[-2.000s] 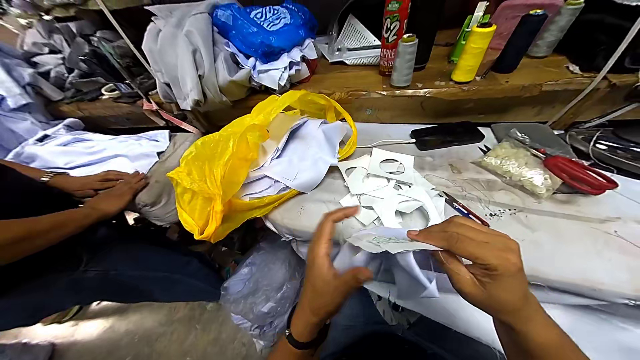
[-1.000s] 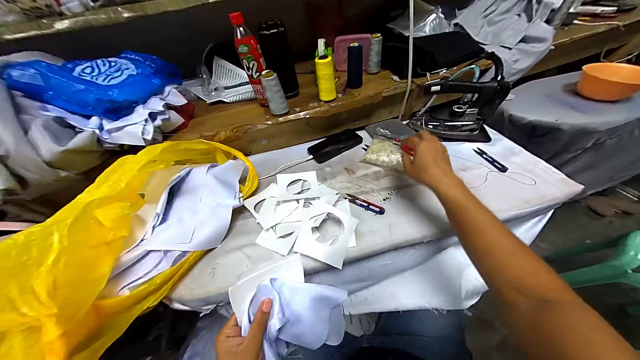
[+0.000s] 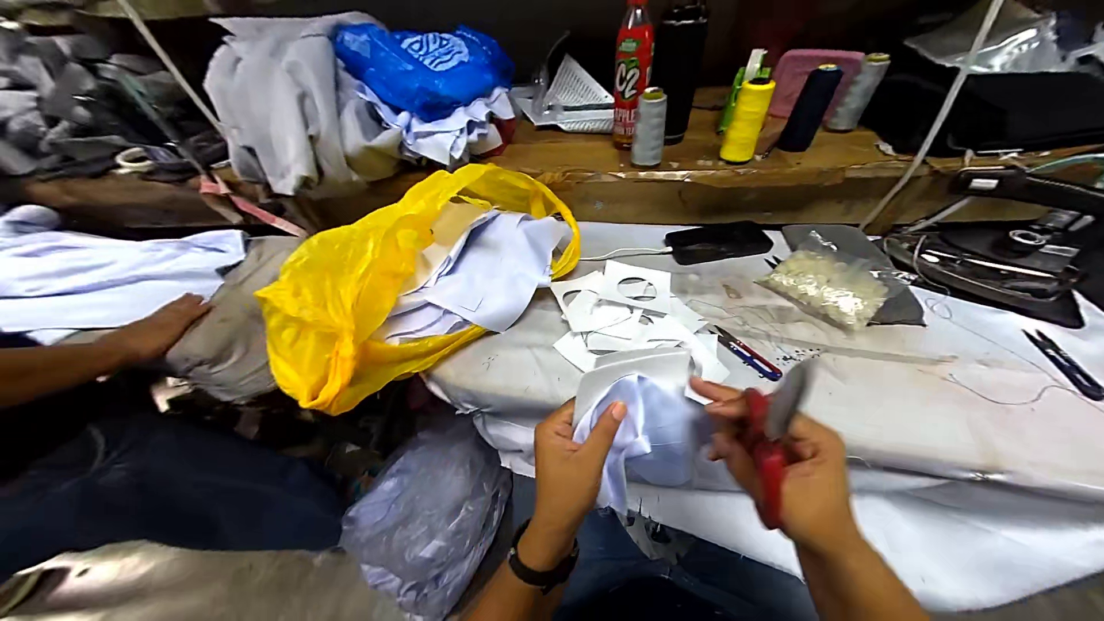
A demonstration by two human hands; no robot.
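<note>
My left hand [image 3: 573,461] pinches a light blue fabric piece [image 3: 660,431] together with a white sheet piece [image 3: 638,366] behind it, thumb in front. Just right of it, my right hand [image 3: 793,466] is closed around red-handled scissors [image 3: 774,457], whose blades point up and look blurred. Beyond both hands lies a loose pile of white square pieces with round holes [image 3: 634,289]. Thread snips [image 3: 749,354] with a blue and red handle rest against the pile's right side. A yellow plastic bag [image 3: 345,302] of cut fabric pieces [image 3: 509,259] stands open left of the pile.
A black phone [image 3: 720,243] on a cable, a clear bag of small pale pieces [image 3: 828,285], an iron [image 3: 1000,233] and black snips [image 3: 1065,362] lie on the covered table. Thread spools [image 3: 747,121] and a bottle line the shelf. Another person's hand [image 3: 164,326] rests on cloth at left.
My right hand has come back from beside the clear bag to near my left hand, now with the red scissors. The red scissors lay by that bag two seconds ago.
</note>
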